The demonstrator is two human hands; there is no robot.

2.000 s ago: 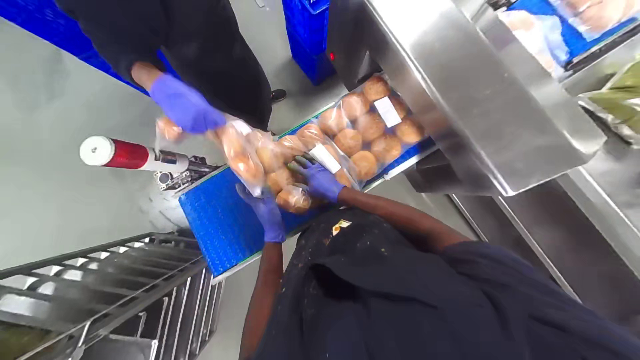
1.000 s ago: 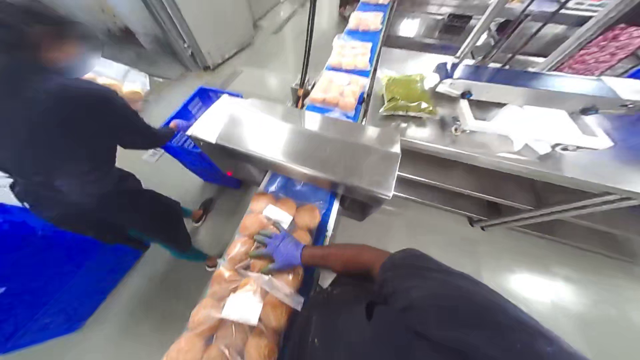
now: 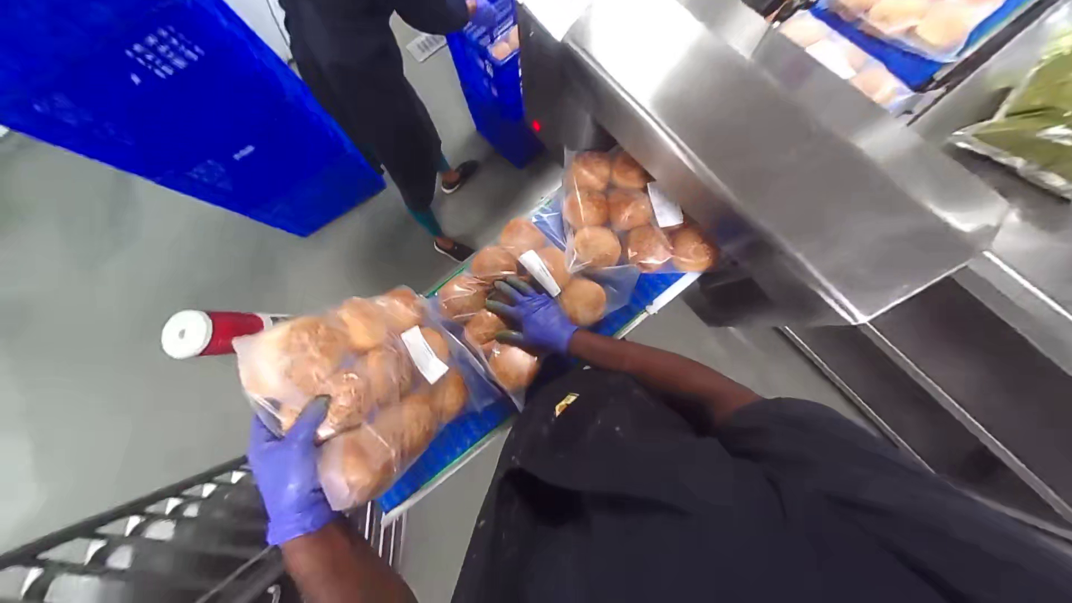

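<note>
My left hand [image 3: 293,469], in a purple glove, grips the near left end of a clear plastic bag of buns [image 3: 368,360] at the low end of the blue conveyor belt [image 3: 461,435]. My right hand [image 3: 536,318], gloved too, lies with its fingers spread on a second bag of buns [image 3: 494,268] in the belt's middle; it touches the bag without closing on it. A third bag of buns [image 3: 628,209] lies beyond, by the opening of the steel machine housing [image 3: 779,142]. White labels are stuck on the bags.
A metal rack [image 3: 142,536] stands at the lower left, near a red and white cylinder [image 3: 205,333]. Large blue crates [image 3: 184,100] are at the upper left, and a person [image 3: 368,92] in dark clothes stands beside a blue crate [image 3: 494,92]. A steel counter runs along the right.
Since two seconds ago, the other person has moved away from the belt. My left hand, out of view one second ago, is on the front bag. The view has swung back down.
</note>
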